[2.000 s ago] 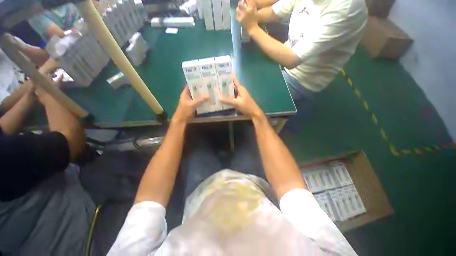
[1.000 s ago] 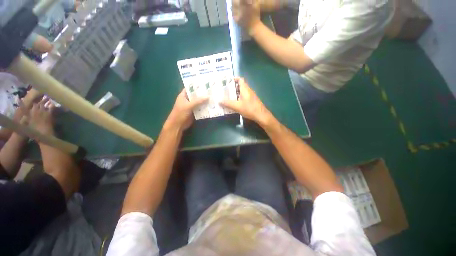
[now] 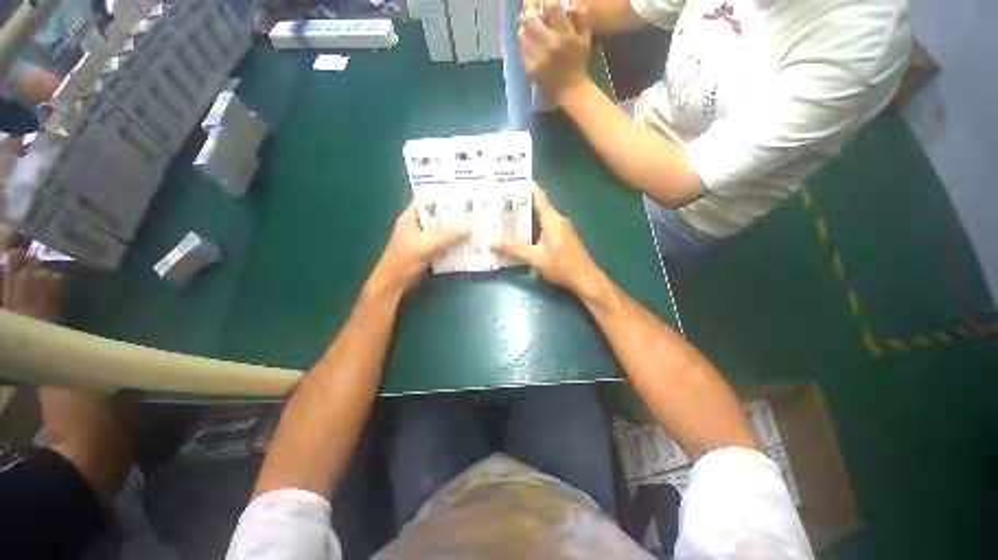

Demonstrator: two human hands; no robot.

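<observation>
Three slim white product boxes (image 3: 468,181) with dark print and small greenish-grey pictures stand side by side in my two hands, near the middle of the green table. My left hand (image 3: 418,246) holds the group at its lower left side, thumb across the front. My right hand (image 3: 547,243) holds its lower right side, thumb also on the front. The fingers behind the boxes are hidden. Whether the boxes touch the table, I cannot tell.
A long row of open-top boxes (image 3: 137,137) and loose boxes (image 3: 232,144) are at left. A cream pipe (image 3: 142,356) crosses lower left. White boxes (image 3: 460,27) stand at the far end. A coworker (image 3: 766,98) sits at right. An open carton (image 3: 815,465) with white boxes is lower right.
The view has shifted closer over the table, so the table edge shows lower and the pipe lies flatter. Both hands still hold the three boxes, with little change in grip.
</observation>
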